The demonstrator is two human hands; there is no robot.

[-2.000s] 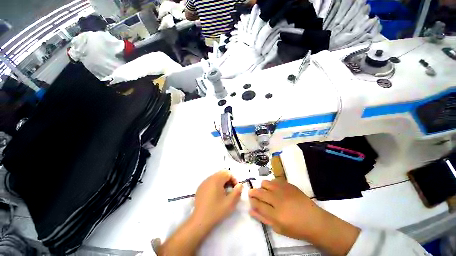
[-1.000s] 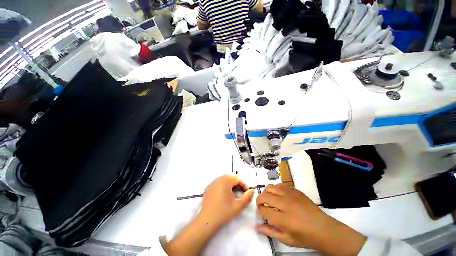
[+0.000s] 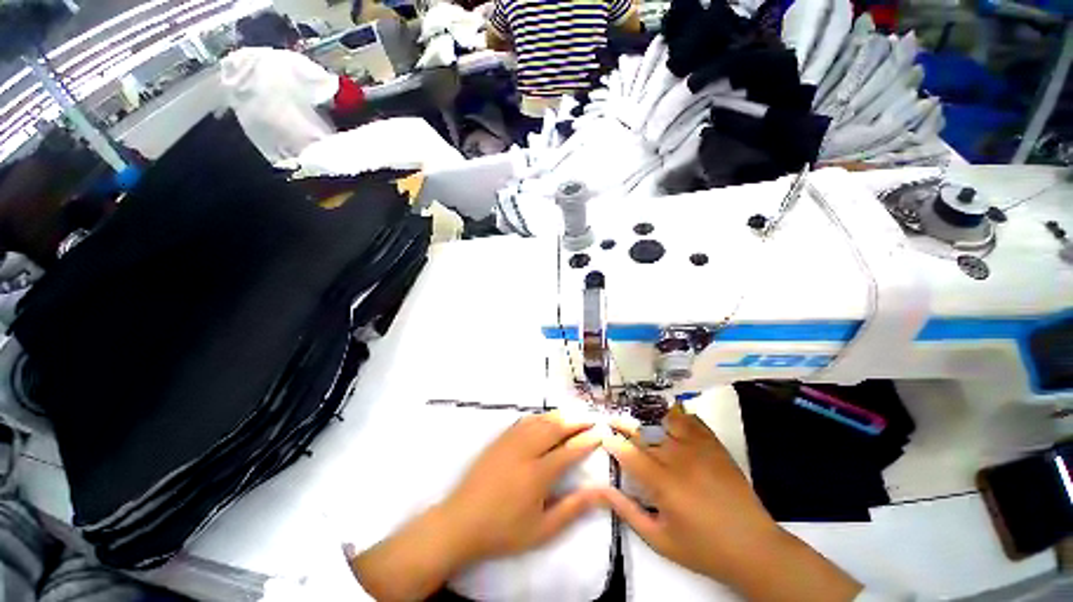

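Observation:
A whitish fabric panel (image 3: 535, 570) lies on the white table below the needle area, with a dark edge running down its right side. My left hand (image 3: 518, 482) lies on the panel, fingers pointing to the presser foot. My right hand (image 3: 677, 476) lies over the dark edge, its fingertips close to my left fingertips at the foot. Both hands press the fabric flat; the fingertips partly hide the seam. The sewing machine (image 3: 753, 282) is white with a blue stripe. Its presser foot area (image 3: 612, 406) is bright and blurred.
A tall stack of black panels (image 3: 200, 318) stands left. A black fabric piece (image 3: 812, 465) with a pink and blue item (image 3: 841, 414) lies under the machine arm. A smartphone (image 3: 1033, 503) is at the right. White and black bundles (image 3: 659, 118) and two people are behind.
My hands have moved up to the presser foot and flattened on the panel, where before the fingers were bent at its edge. The view has shifted slightly.

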